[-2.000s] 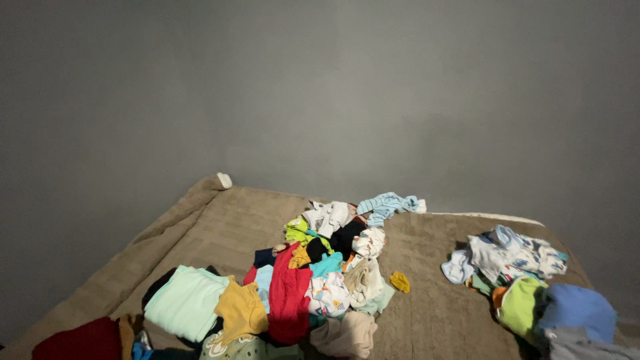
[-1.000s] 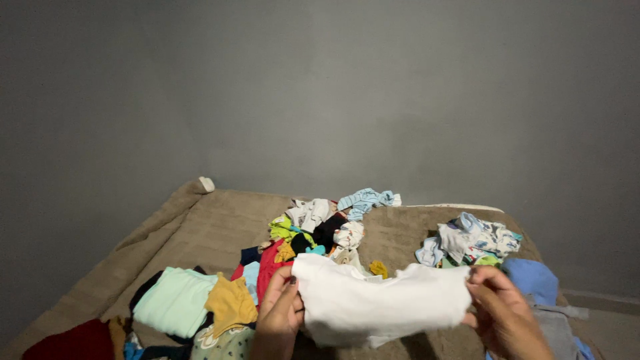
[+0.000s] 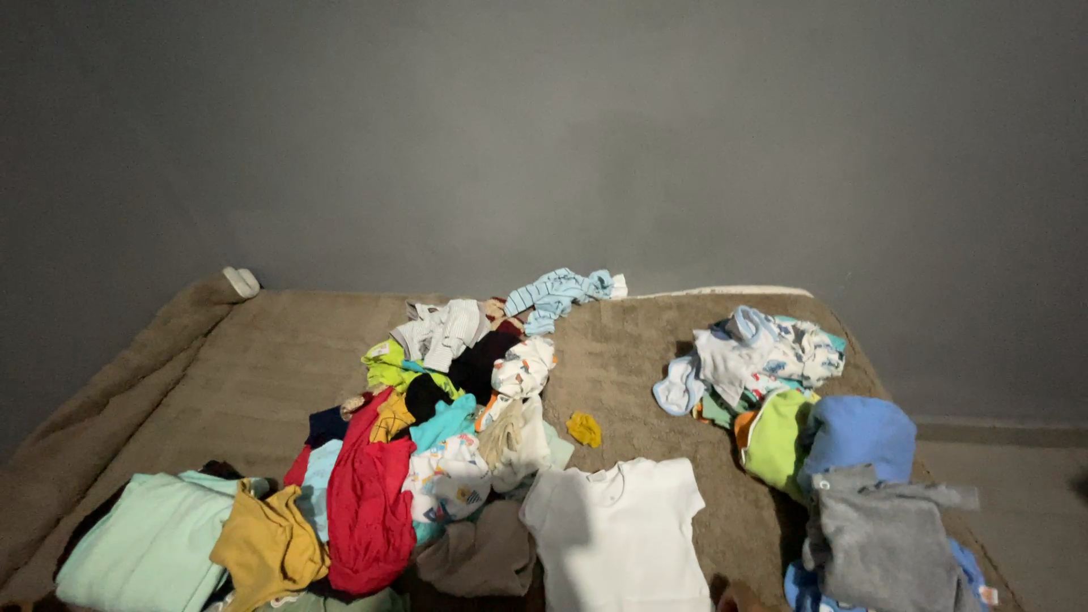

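Observation:
A small white short-sleeved shirt [image 3: 629, 535] lies spread out at the bottom centre, its neckline toward the wall and its lower part cut off by the frame. What looks like a small part of my right hand [image 3: 736, 597] shows at the bottom edge, just right of the shirt; its fingers cannot be made out. My left hand is out of view. Left of the shirt, a brown garment [image 3: 480, 548] and a red garment [image 3: 365, 501] belong to a mixed heap. A small yellow cloth item [image 3: 584, 429] lies alone above the shirt.
A brown blanket [image 3: 272, 382] covers the bed against a grey wall. Folded mint cloth [image 3: 140, 540] and a mustard garment [image 3: 268, 544] lie at left. At right are patterned baby clothes [image 3: 799, 348], a lime garment [image 3: 775, 433], blue cloth [image 3: 858, 438] and grey cloth [image 3: 888, 535].
One second ago both hands held the white garment up by its sides; now it lies spread on the bed. My left hand has left the view, and my right is almost wholly out.

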